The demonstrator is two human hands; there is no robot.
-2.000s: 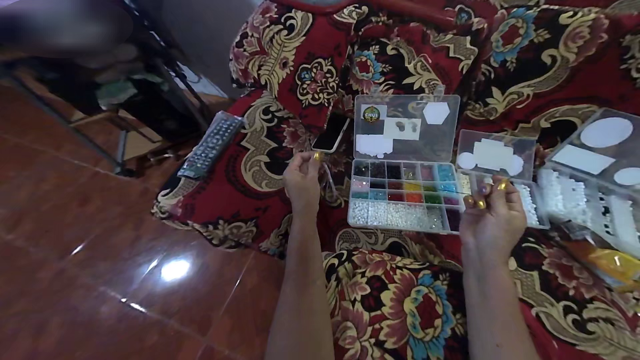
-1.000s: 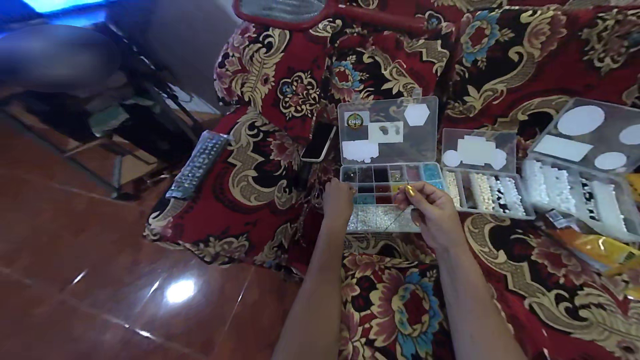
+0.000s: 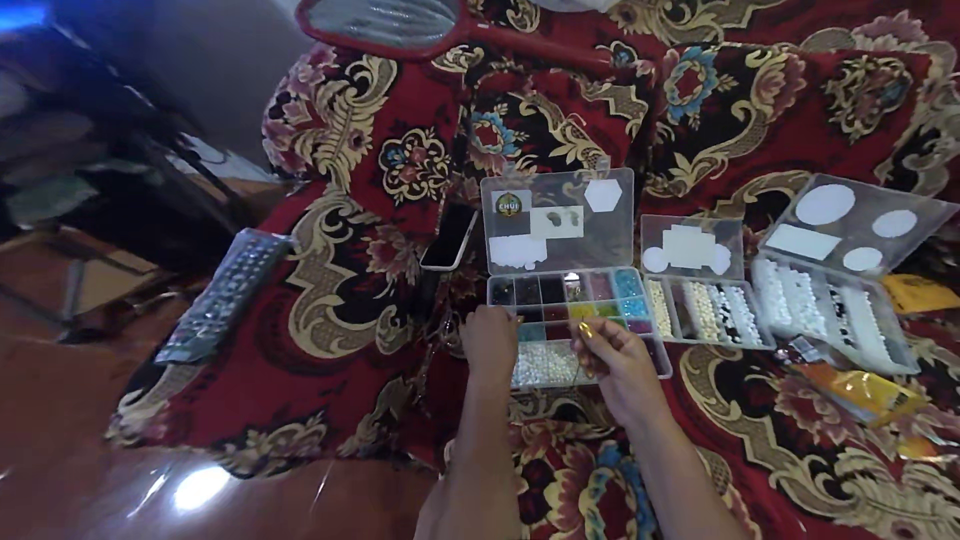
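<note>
An open clear plastic bead box (image 3: 551, 365) with beads of many colours in its compartments lies on the flowered cloth. My left hand (image 3: 491, 337) is over the box's left edge; its fingertips are hidden, so its hold cannot be told. Over the right part of the box is my right hand (image 3: 611, 360), thumb and fingers pinched on a thin strand (image 3: 577, 367), which hangs over the pale beads. To the right stand a smaller open bead box (image 3: 709, 311) with cream, black and white beads and another open box (image 3: 832, 311) of white and black beads.
A phone (image 3: 451, 238) lies left of the bead box. Farther left is a clear packet of beads (image 3: 225, 296) on the cloth edge. A red-framed oval object with a handle (image 3: 382, 26) rests at the back. Yellow packets (image 3: 862, 394) lie at the right.
My right hand has moved left from beside the bead box to over it. My left hand has come from left of the box to its left edge.
</note>
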